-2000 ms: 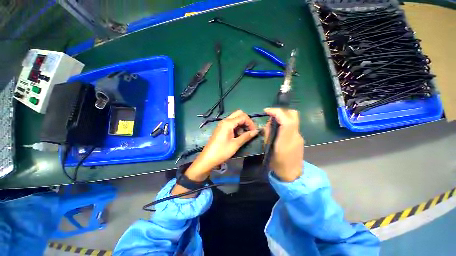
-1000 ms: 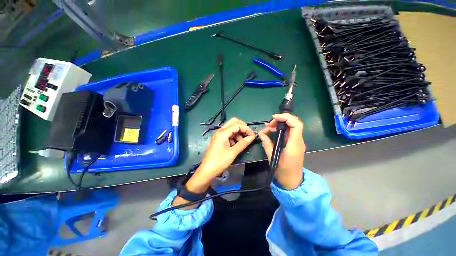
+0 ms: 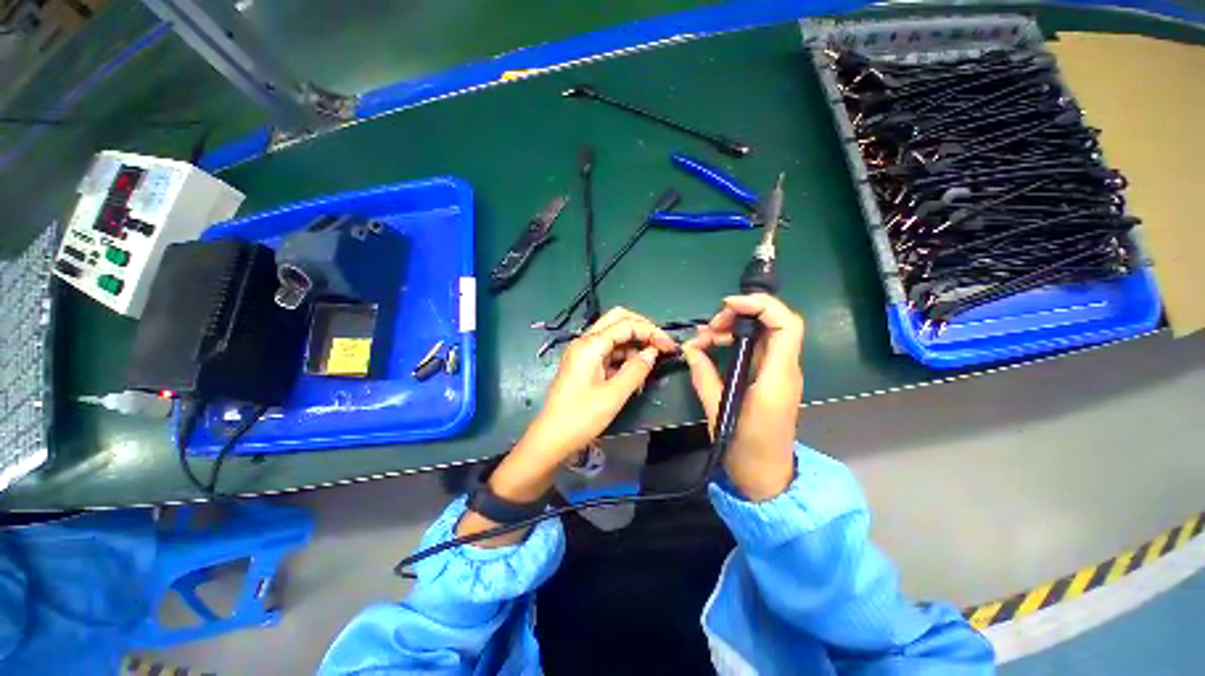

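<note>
My right hand point(image 3: 760, 383) holds a soldering iron point(image 3: 755, 301), its silver tip pointing away from me over the mat. The thumb and a fingertip of that hand also meet a small dark piece at my left fingertips. My left hand point(image 3: 595, 394) pinches a black cable assembly point(image 3: 671, 346) near its end, over the bench's front edge. The tiny part between the fingertips is too small to make out. The iron's black cord runs over my left wrist.
Loose black cables point(image 3: 657, 119), a dark-handled knife point(image 3: 530, 246) and blue cutters point(image 3: 703, 221) lie on the green mat. A blue tray point(image 3: 465, 383) at left holds a black station point(image 3: 205, 324) and stand. A piled cable bin point(image 3: 866, 198) stands at right. A white box point(image 3: 146, 211) is far left.
The view has shifted slightly since the first frame. The iron has tilted a little in my right hand, and my right fingertips have come in to the small piece at my left fingertips.
</note>
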